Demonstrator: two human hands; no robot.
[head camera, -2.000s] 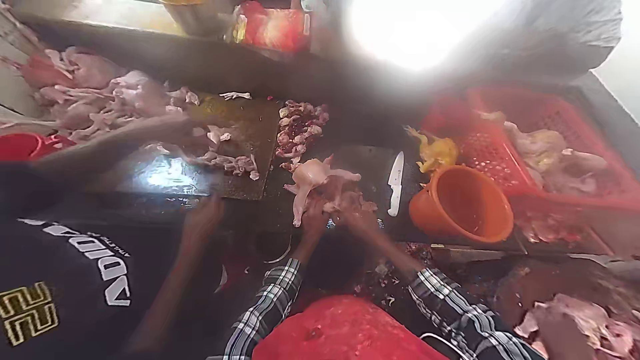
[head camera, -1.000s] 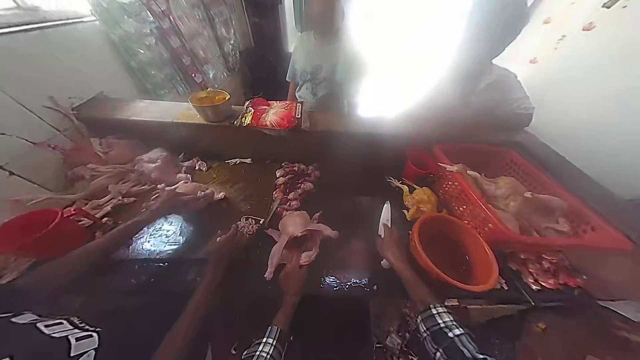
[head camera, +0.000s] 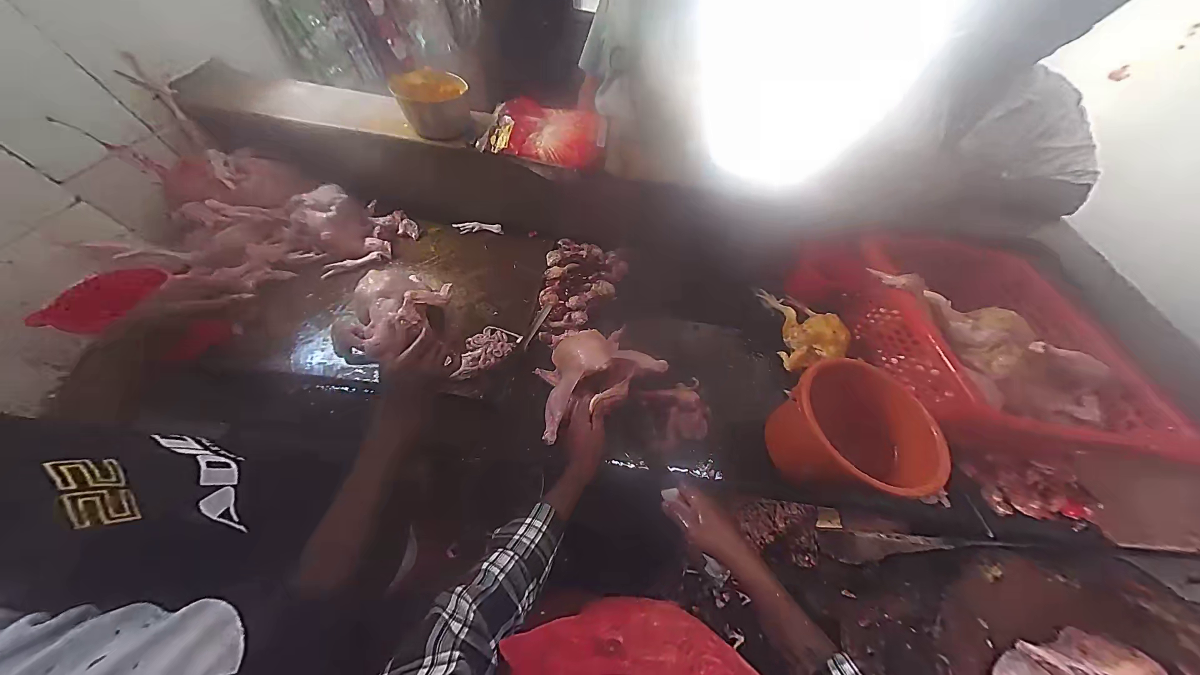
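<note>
My left hand (head camera: 586, 427) grips a plucked chicken carcass (head camera: 583, 354) from below, on the dark wet counter. Lower right of it, my right hand (head camera: 698, 516) is curled round the pale handle of a knife (head camera: 669, 494); the blade cannot be made out. Reddish innards (head camera: 680, 412) lie just right of the carcass. A heap of giblets (head camera: 577, 281) lies behind it. To the right stand an orange bucket (head camera: 848, 427) and, behind that, a yellow bird's carcass (head camera: 814, 337).
At the left, a co-worker's hand (head camera: 417, 361) holds another plucked chicken (head camera: 384, 305) beside a carcass pile (head camera: 272, 216) and a red plastic vessel (head camera: 98, 300). A red perforated crate (head camera: 947, 375) holds carcasses at the right. On the back ledge stand a metal pot (head camera: 431, 103) and a red packet (head camera: 553, 136).
My right hand has drawn back from where the knife lay, toward the counter's front edge. The co-worker's hand now holds a chicken. The view has shifted up since the first frame.
</note>
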